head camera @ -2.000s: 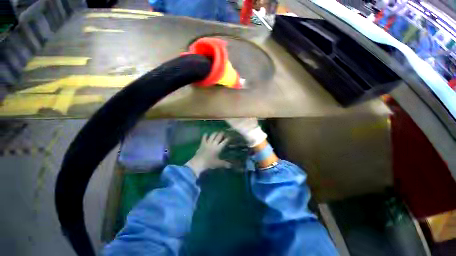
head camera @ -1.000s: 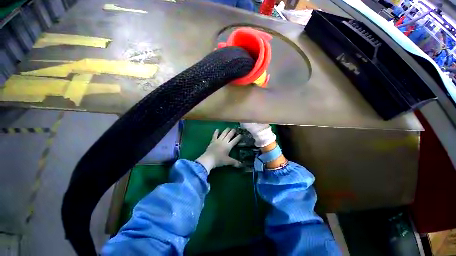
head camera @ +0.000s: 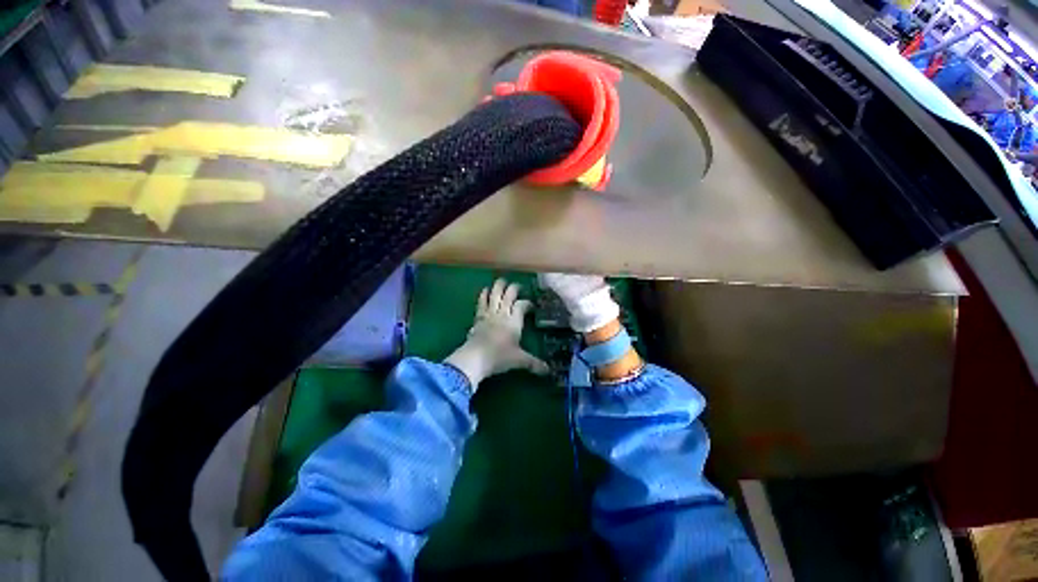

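Note:
A dark green circuit board (head camera: 554,323) lies on the green bench mat (head camera: 501,455), partly covered by my hands. My left hand (head camera: 497,332), in a white glove, rests at the board's left edge with its fingers spread. My right hand (head camera: 581,300), in a white glove with a light-blue wrist strap (head camera: 607,349), is over the board's far part. Its fingertips are hidden under the metal hood's front edge, so I cannot tell if it holds anything.
A black flexible hose (head camera: 330,262) arches over the metal hood (head camera: 410,205) into an orange-red collar (head camera: 575,119). A black divided tray (head camera: 842,142) sits on the hood. A blue-grey bin (head camera: 370,332) stands left of my hands. A side panel (head camera: 808,381) separates the mat from the conveyor (head camera: 854,529).
Since two seconds ago the hood, hose collar and tray appear further right in view. Since one second ago my left fingers have shifted slightly left and away from me; the right hand is slightly left.

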